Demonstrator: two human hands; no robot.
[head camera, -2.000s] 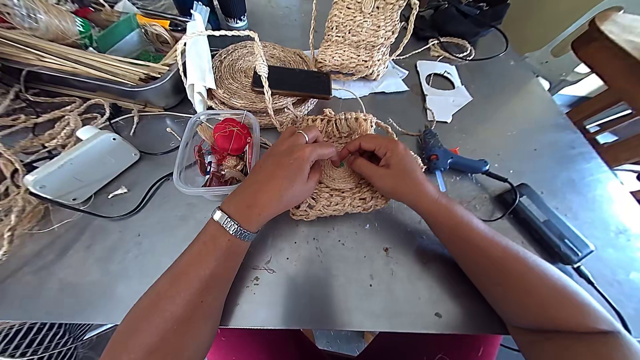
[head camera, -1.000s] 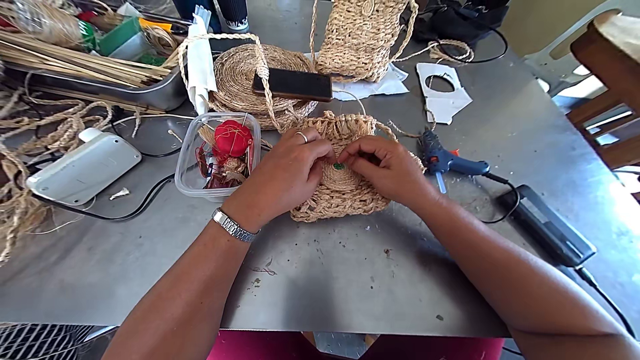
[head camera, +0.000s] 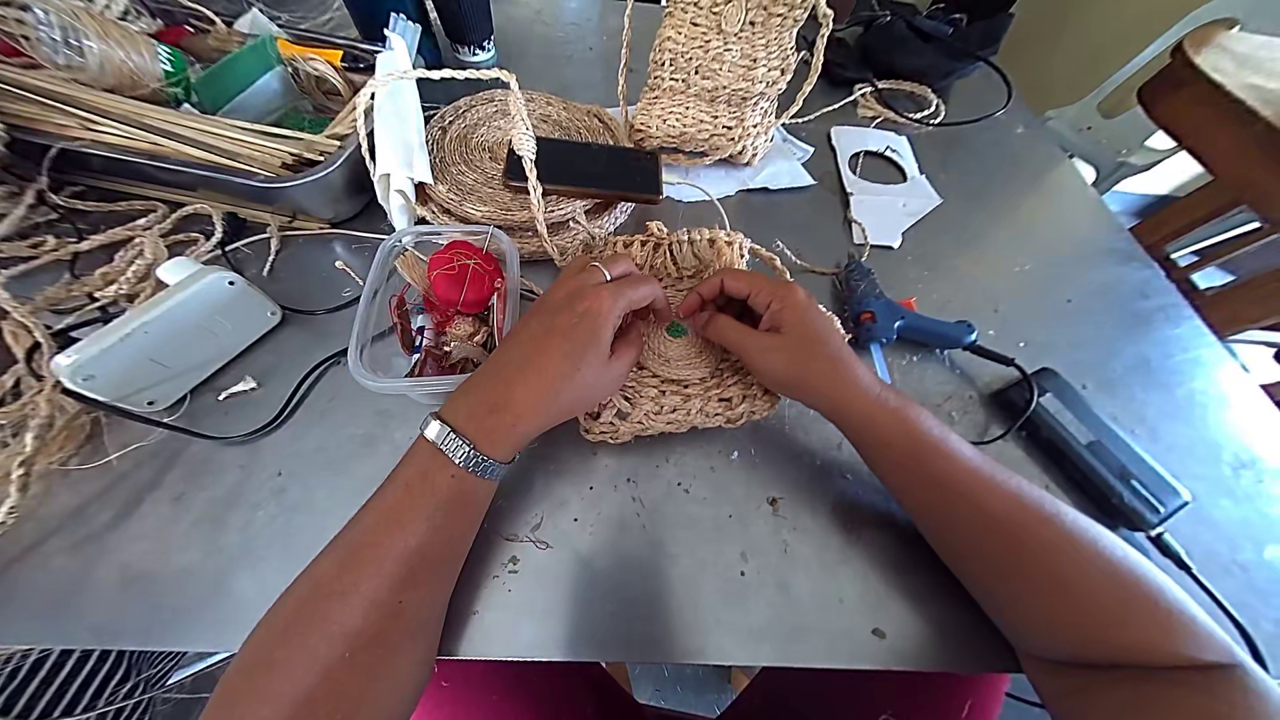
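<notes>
A small woven natural-fibre bag (head camera: 680, 400) lies flat on the metal table, with a coiled round patch (head camera: 677, 362) on its face and a small green piece (head camera: 677, 328) at the patch's centre. My left hand (head camera: 570, 340) bends over the bag's left side, its fingertips beside the green piece. From the right, my right hand (head camera: 775, 330) meets it, thumb and forefinger close together just above the green piece. Whether either hand pinches something thin cannot be seen. A glue gun (head camera: 900, 320) lies right of the bag. Left of it stands a plastic tub (head camera: 362, 350) with a red pincushion (head camera: 465, 277).
Behind the bag are a coiled fibre mat (head camera: 470, 160), a phone (head camera: 585, 170), another woven bag (head camera: 715, 80) and a cut white card (head camera: 885, 205). A metal tray (head camera: 330, 185) of sticks, braided rope and a white device (head camera: 165, 335) lie left. A black power adapter (head camera: 1095, 450) lies right.
The green piece at the patch's centre, hidden two seconds ago, shows between my fingertips. Both hands have stayed over the bag with only small finger movements.
</notes>
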